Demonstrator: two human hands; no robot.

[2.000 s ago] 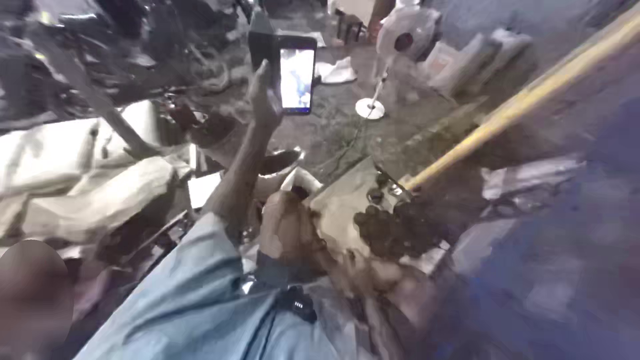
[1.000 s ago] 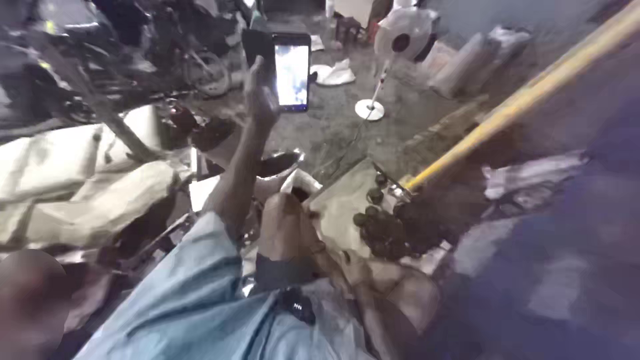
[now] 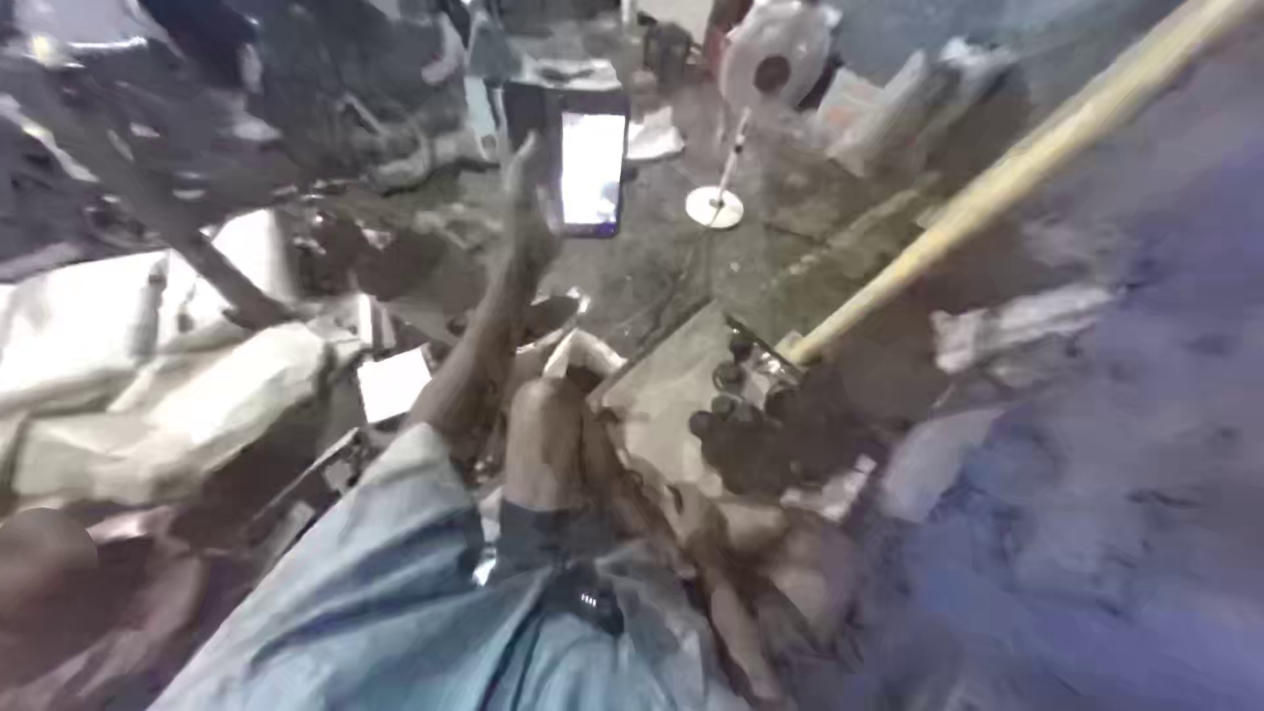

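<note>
My left hand [image 3: 533,193] is raised at the upper middle, holding a smartphone [image 3: 592,168] in a dark flip case, its bright screen facing me. The screen's content is washed out. My right hand [image 3: 686,513] is low, beside my bent knee, near the lower edge of a pale flat board [image 3: 662,380]. Blur hides its fingers, so whether it holds anything cannot be told. Dark round pieces [image 3: 726,405] lie in a cluster on the board, just above and right of that hand.
A yellow pole [image 3: 948,237] slants from the board's far corner to the upper right. A white pedestal fan [image 3: 775,64] stands ahead. Large pale sacks [image 3: 197,395] lie at left, near a slanting dark post [image 3: 188,237]. Part of another person [image 3: 59,602] shows at lower left.
</note>
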